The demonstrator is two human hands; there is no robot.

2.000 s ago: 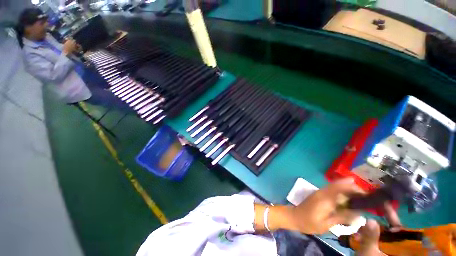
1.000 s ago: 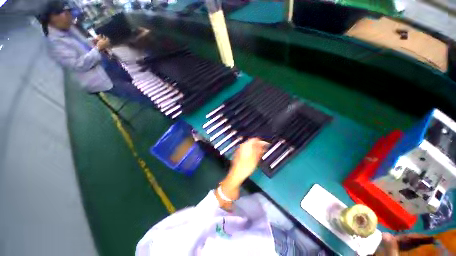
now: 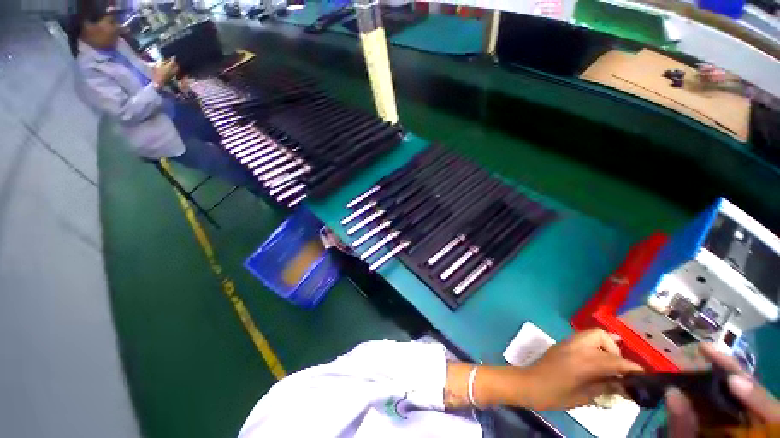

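Note:
My left hand point(image 3: 577, 372) is shut on one end of a black tripod assembly point(image 3: 654, 385), above the white fixture plate point(image 3: 528, 344). My right hand point(image 3: 748, 398) is at the lower right edge, partly cut off, with its fingers around the other end of the assembly. A bit of orange screwdriver point(image 3: 727, 430) shows under the right hand. The brass-coloured ring is mostly hidden by my left hand. A black foam tray point(image 3: 445, 287) left of the plate holds a row of black units with silver tube ends.
The white and blue screw feeder point(image 3: 706, 291) stands on its red base point(image 3: 620, 287) beyond my hands. Another foam tray point(image 3: 333, 162) of units lies further left. A blue basket point(image 3: 295, 261) is low, left of the bench. A seated person point(image 3: 128, 94) is at far left. Cardboard point(image 3: 667, 90) lies on the far bench.
My left hand has moved from the foam tray back right to the fixture and now holds a black assembly with the right hand. The tray's right group shows three silver ends instead of two.

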